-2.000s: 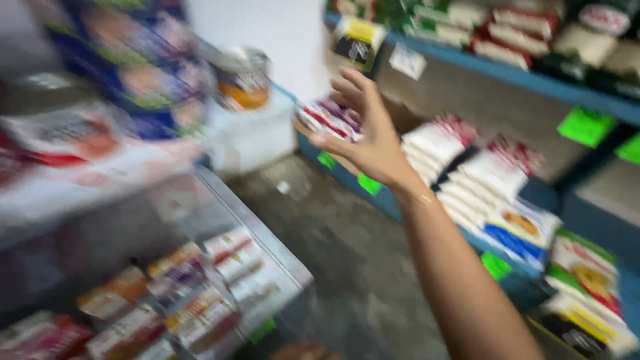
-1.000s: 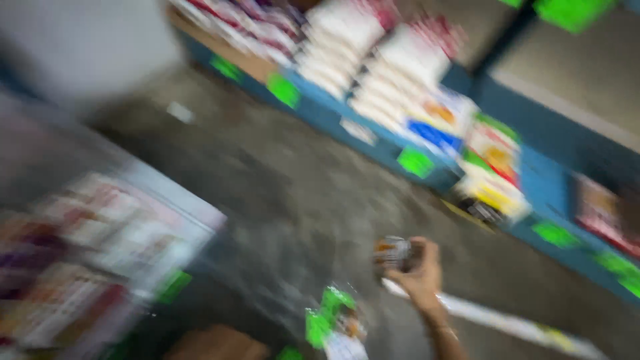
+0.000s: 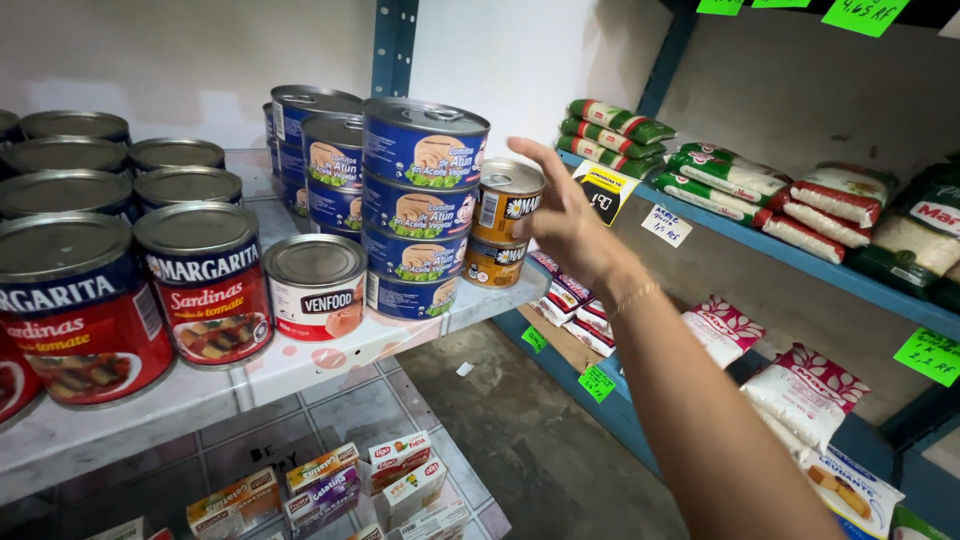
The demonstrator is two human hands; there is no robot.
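My right hand [image 3: 562, 214] reaches in from the lower right, beside two stacked small gold-orange Margarita cans at the shelf's end. One finger or the thumb is raised clear of the upper can [image 3: 510, 199]; lower fingertips lie against or just beside its label. The hand is not closed round it. The lower can [image 3: 493, 262] stands on the shelf. Blue tuna cans [image 3: 420, 210] are stacked immediately left. A Venfood can [image 3: 316, 289] and red-and-blue sardine cans [image 3: 210, 289] stand farther left. My left hand is out of view.
The marbled shelf edge [image 3: 337, 364] runs above a lower shelf with gelatin boxes [image 3: 322, 491]. At right, blue metal shelving [image 3: 780, 232] holds bagged goods [image 3: 727, 176] and green price tags [image 3: 596, 382]. Grey floor [image 3: 510, 420] shows between the units.
One second ago my right hand held a small can low over the floor; now it is up at the shelf with its fingers apart. The view has swung up and left.
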